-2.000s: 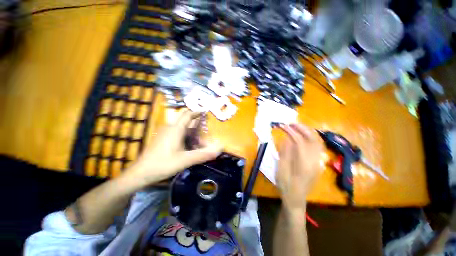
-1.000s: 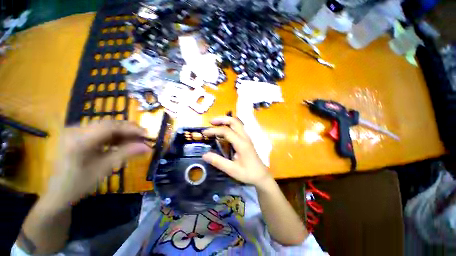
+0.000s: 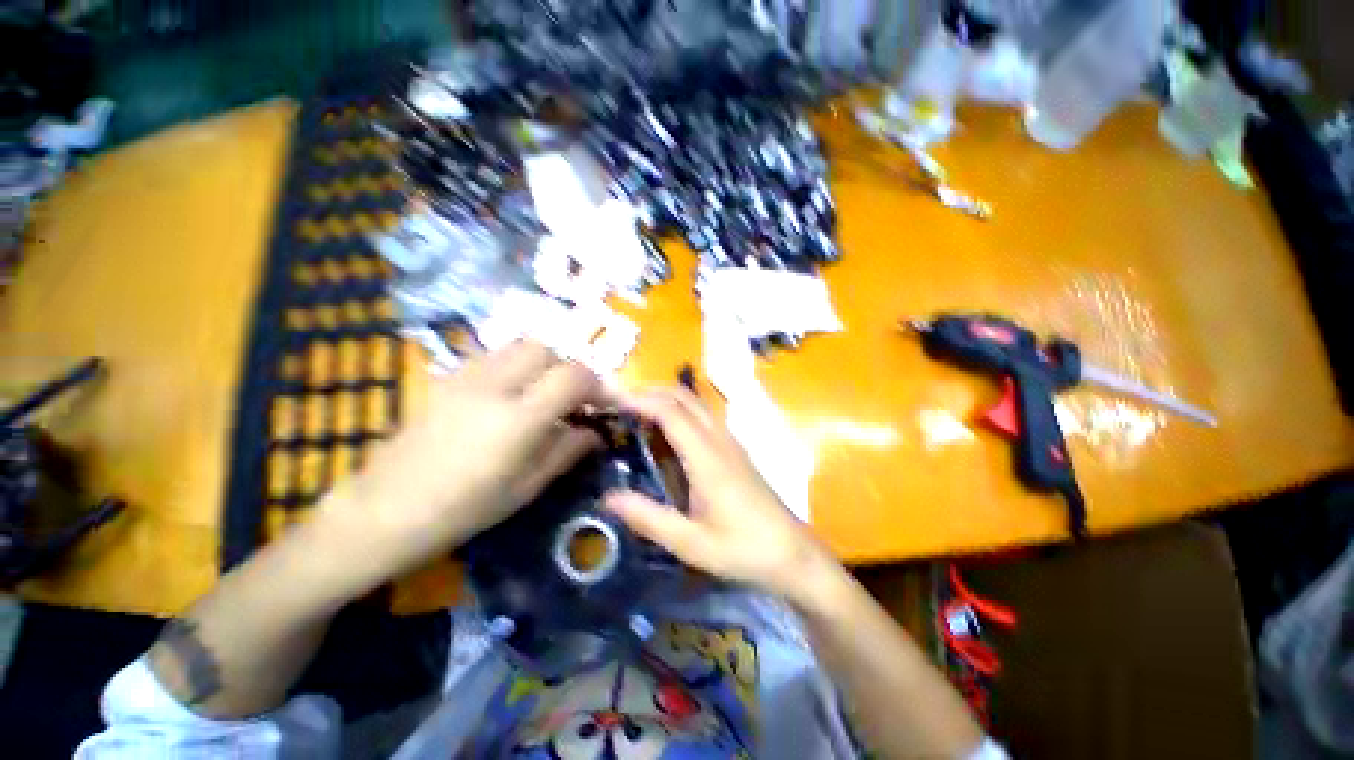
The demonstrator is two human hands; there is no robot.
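Observation:
The black round housing [image 3: 542, 572], with a metal-lined centre hole and silver dots at its rim, is held at the bench edge against the wearer's front. My left hand [image 3: 498, 438] reaches over its upper left part, fingers bent down at its far end; what the fingertips touch is hidden. My right hand [image 3: 705, 483] grips its upper right side, thumb near the centre hole. Both hands' fingertips nearly meet at the far end. The picture is blurred there.
A black glue gun [image 3: 1010, 394] with a whitish stick lies right. White plates [image 3: 557, 319] and a heap of small dark parts [image 3: 743, 171] lie beyond the hands. A slotted black tray [image 3: 334, 312] lies left. Black parts [image 3: 45, 475] are at the far left, a red coiled cord [image 3: 973, 631] below the edge.
My left hand has moved right from beside the housing onto its far end. My right hand stays on the housing's right side. Earlier, the housing was turned differently and my right hand was on the white paper.

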